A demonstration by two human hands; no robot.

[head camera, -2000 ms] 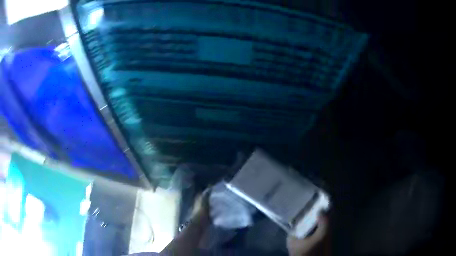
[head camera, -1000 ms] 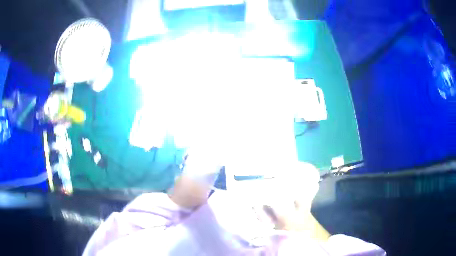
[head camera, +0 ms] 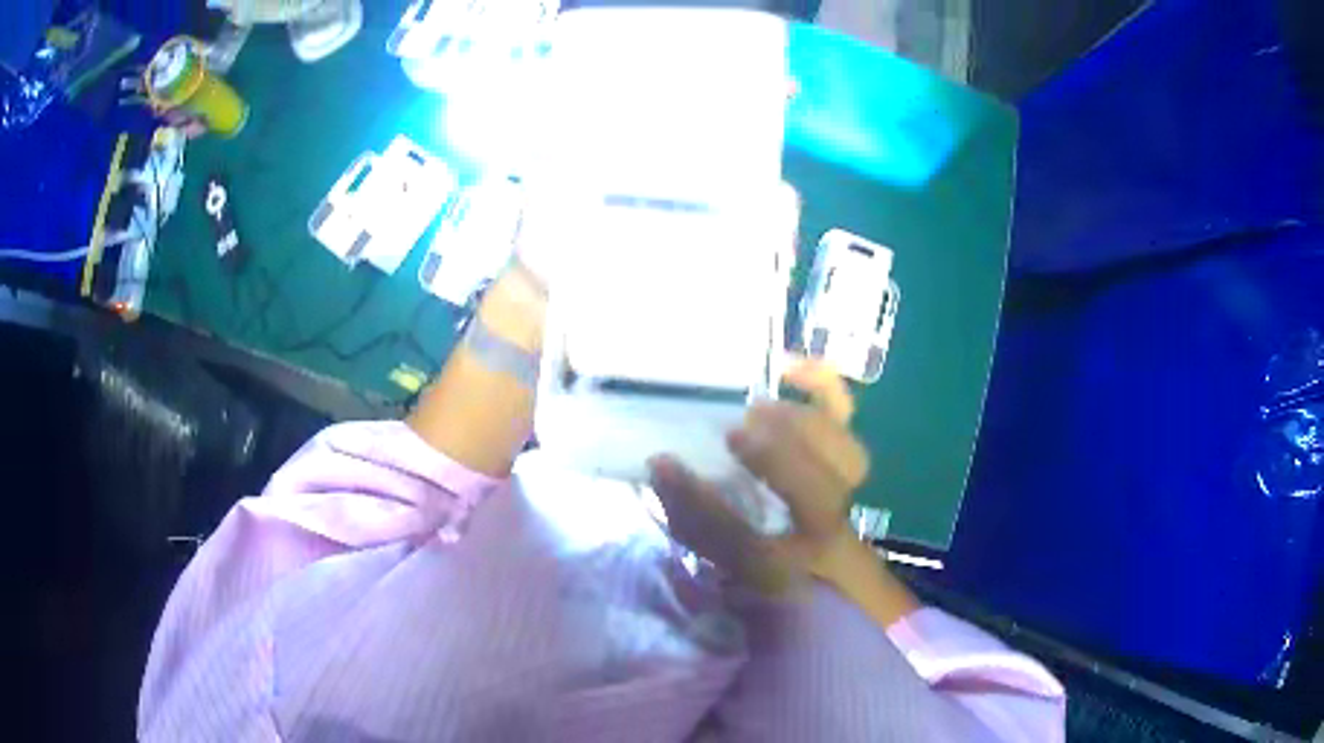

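A white boxy unit, likely a mini projector (head camera: 661,298), is held up in front of me, its outline washed out by glare. My left hand (head camera: 519,302) is at its left side, wrist band showing, its fingers mostly hidden behind the unit. My right hand (head camera: 777,472) is blurred at the unit's near right corner, fingers bent over its pale near end; what they grip is unclear. Clear crinkled wrap (head camera: 632,559) hangs below the unit, against my shirt.
On the green table (head camera: 937,421) lie similar white units, one at right (head camera: 848,308) and several at left (head camera: 385,203). Dark cords, a black remote (head camera: 221,218), a yellow can (head camera: 218,105) and a power strip (head camera: 141,232) are at the left. Blue sheeting (head camera: 1162,363) hangs at right.
The view has swung from dark crates to the green table, then tilted down and nearer. The glare has shrunk, so the units and my hands show more clearly.
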